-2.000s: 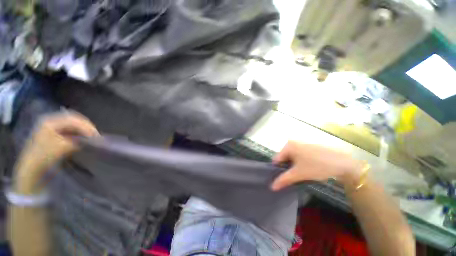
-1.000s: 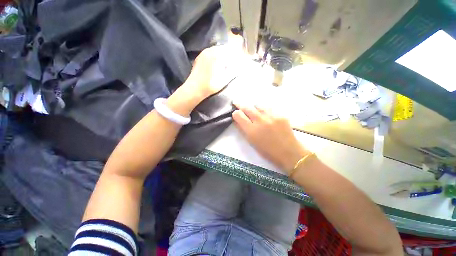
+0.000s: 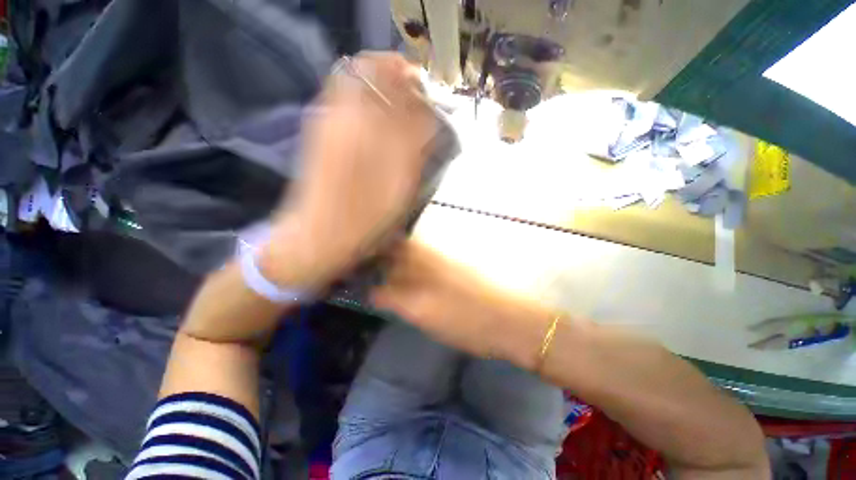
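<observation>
The dark grey garment cloth point(image 3: 216, 94) is heaped on the left of the table, and its edge reaches under both hands. My left hand point(image 3: 361, 159) is blurred, raised over the cloth just left of the needle area; its fingertips are not clear. My right hand point(image 3: 413, 281) is blurred and low at the table's front edge, partly behind my left hand, close to the cloth; its grip is hidden. The sewing machine head point(image 3: 601, 37) stands at the top, with its brightly lit needle area right of my left hand.
A loose pile of small pale grey-blue pieces point(image 3: 680, 155) lies right of the needle, beside a yellow label point(image 3: 770, 171). Thread snips point(image 3: 807, 330) lie at the far right. The green table edge point(image 3: 751, 396) runs along the front. More dark cloth point(image 3: 84, 347) hangs at lower left.
My left hand has lifted and moved slightly left. My right hand has moved left and down, from beside the needle area to the table edge. The cloth edge has moved left from the needle area.
</observation>
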